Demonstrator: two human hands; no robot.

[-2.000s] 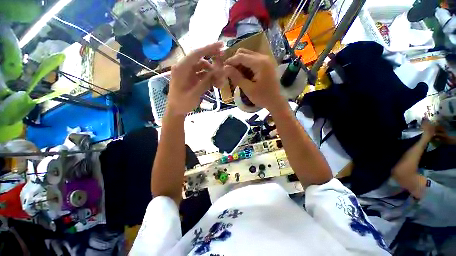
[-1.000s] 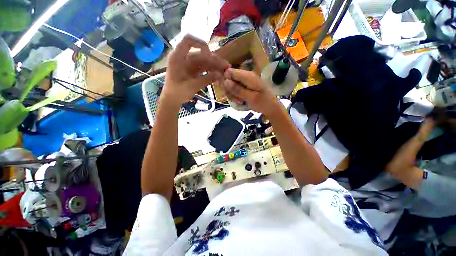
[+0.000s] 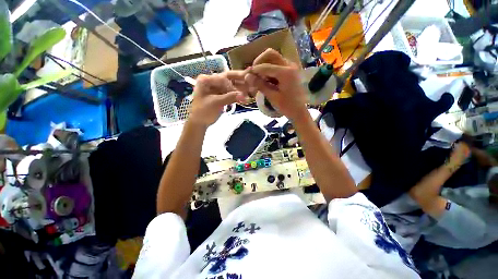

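My left hand [image 3: 214, 98] and my right hand [image 3: 277, 82] are raised above the sewing machine, bare, with fingertips meeting near the upper middle. Their fingers are bent and close together; a thread between them is too fine to make out. The cream-white sewing machine head [image 3: 256, 182] lies below, between my forearms, with small green, red and blue parts on it. A dark green thread cone [image 3: 321, 78] stands just right of my right hand on a round pale holder.
A white openwork basket [image 3: 164, 98] with dark items is left of my hands. A black tray [image 3: 245, 140] lies behind the machine. Black fabric lies left [image 3: 126, 180] and heaped right [image 3: 390, 114]. Another person's arm [image 3: 437, 185] is at the right. A cardboard box [image 3: 289, 46] is behind.
My left hand has come lower and its fingers are more bent. My right hand has risen slightly, its fingers still bent. The view has shifted a little.
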